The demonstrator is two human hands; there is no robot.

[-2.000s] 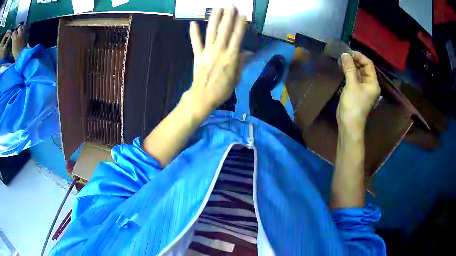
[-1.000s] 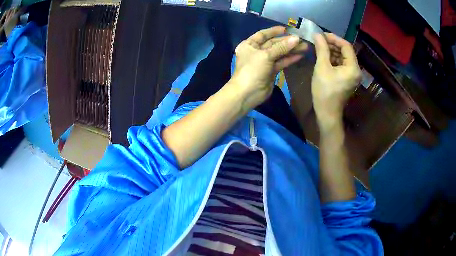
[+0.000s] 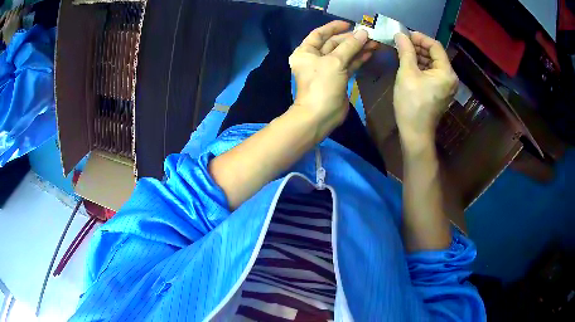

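Observation:
A small white adhesive piece (image 3: 387,29) is held between my two hands at the near edge of a silver LCD panel (image 3: 411,10) at the top of the view. My left hand (image 3: 323,72) pinches its left end with thumb and forefinger. My right hand (image 3: 423,82) pinches its right end. A small gold-orange flex tab (image 3: 369,19) with a black part shows just above the white piece. The far part of the panel is cut off by the top edge.
A divided carton (image 3: 140,94) with many brown slots stands at left. A second open carton (image 3: 492,170) is below the bench at right. Red items (image 3: 488,38) lie at upper right. Another person's blue sleeve (image 3: 25,88) is at far left.
My left hand has come over from the panel area to the left and joined my right hand at the white piece. In the last second both hands moved slightly up, and the piece looks brighter.

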